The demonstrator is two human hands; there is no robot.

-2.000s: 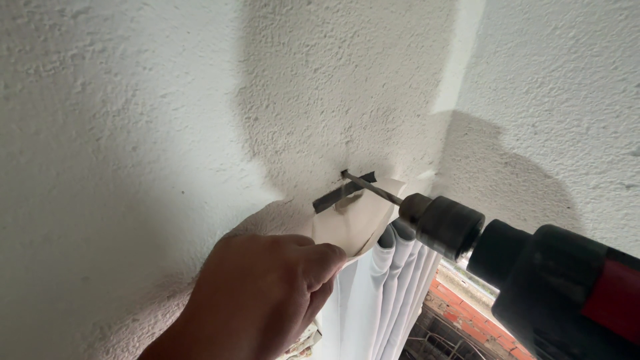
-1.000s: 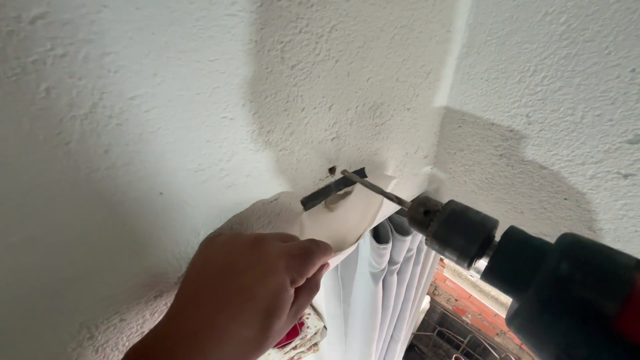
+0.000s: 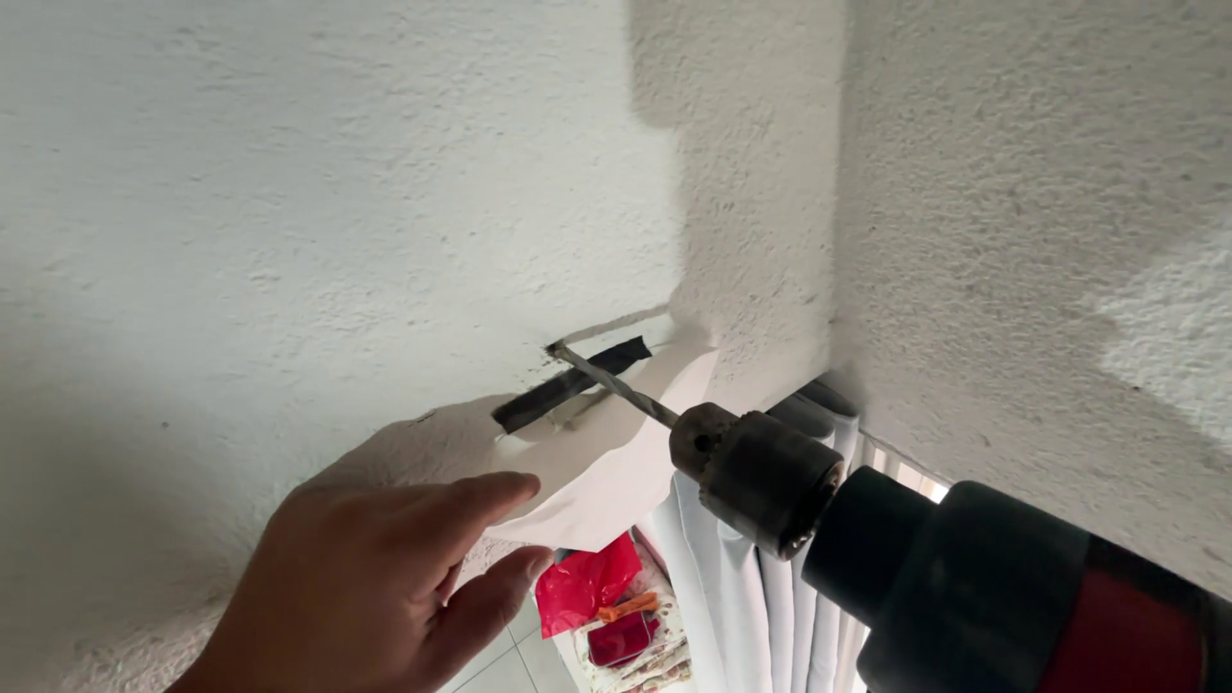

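A power drill (image 3: pixel 972 577) comes in from the lower right, its chuck (image 3: pixel 756 476) holding a masonry drill bit (image 3: pixel 621 390). The bit's tip sits at a small dark hole (image 3: pixel 555 348) in the textured white wall. Just below the hole, a strip of black tape (image 3: pixel 573 385) fixes a sheet of white paper (image 3: pixel 616 481) to the wall; some dust lies in its fold. My left hand (image 3: pixel 385 577) is beside the paper's left edge, thumb and forefinger apart, holding nothing. My right hand is out of view, as is the drill's handle.
A wall corner (image 3: pixel 839 192) runs down at right. Below hang white-grey curtains (image 3: pixel 731 587) in front of a window. Further down, a red plastic bag (image 3: pixel 589 577), an orange item (image 3: pixel 628 607) and a red box-like item (image 3: pixel 619 640) lie on a patterned cloth, above a tiled floor (image 3: pixel 496 669).
My left hand has let go of the paper, its thumb and forefinger now parted. The bit's tip has moved to the hole, from beside it a second ago. The view has shifted.
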